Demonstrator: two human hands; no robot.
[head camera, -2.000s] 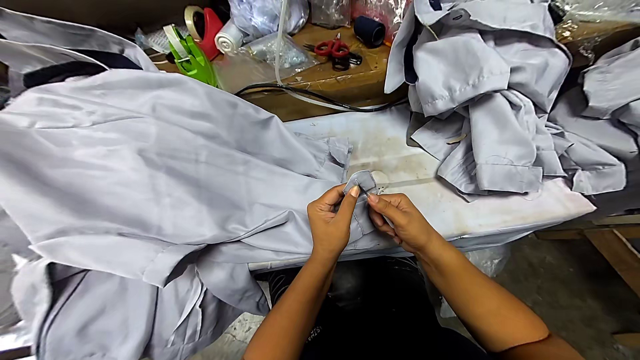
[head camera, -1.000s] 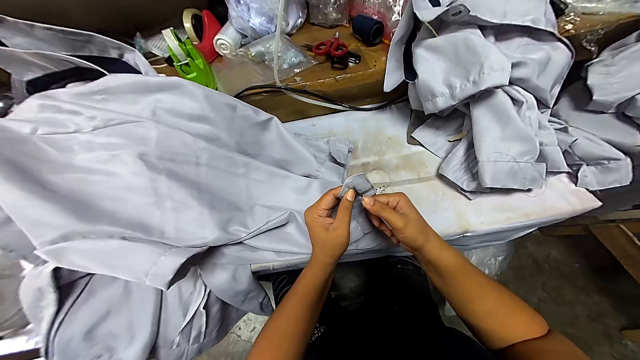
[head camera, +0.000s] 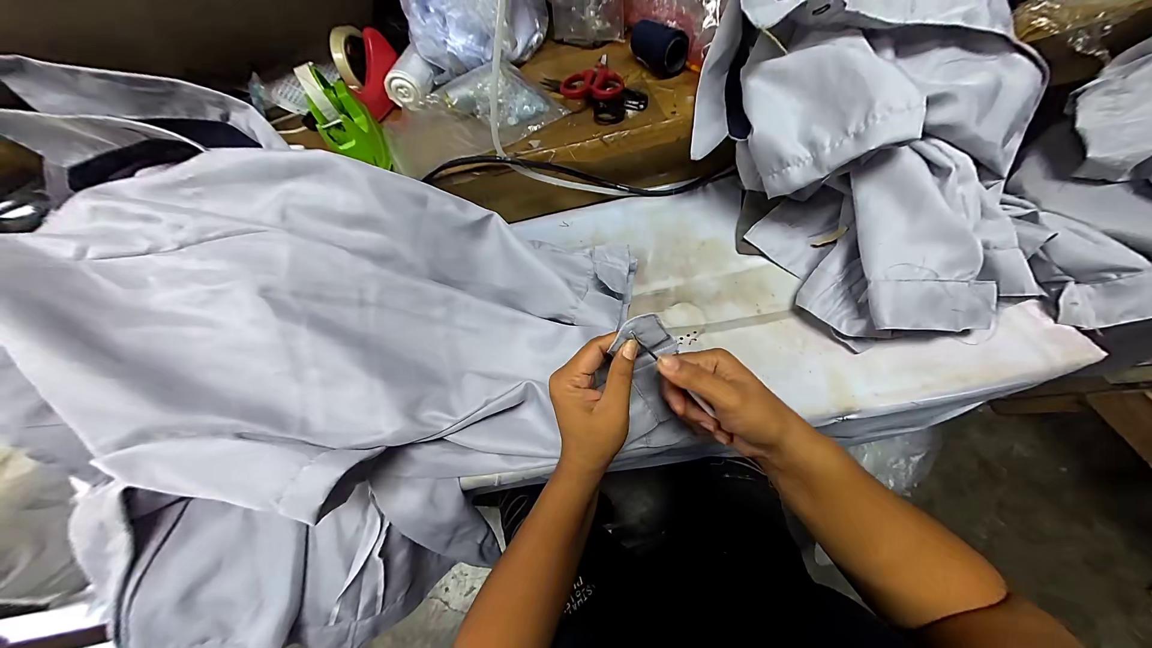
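Observation:
A light grey garment (head camera: 297, 297) lies spread over the left and middle of the table, its cuff end lifted between my hands. My left hand (head camera: 592, 405) pinches the folded cuff (head camera: 643, 331) between thumb and fingers. Close on its right, my right hand (head camera: 724, 396) holds a thin dark pointed tool (head camera: 650, 350), its tip at the cloth by my left thumb; which tool it is cannot be told. The rest of the tool is hidden in my right fingers.
More grey garments (head camera: 927, 225) are heaped at the right. On the wooden shelf (head camera: 576, 135) behind are red-handled scissors (head camera: 592, 83), a dark thread spool (head camera: 660, 48), a green tape dispenser (head camera: 346, 121) and plastic bags (head camera: 499, 97). A black cable (head camera: 558, 167) runs along its edge.
The thin dark tool now shows between my right fingers and the cuff. My right hand has turned a little; my left hand keeps its pinch on the cloth.

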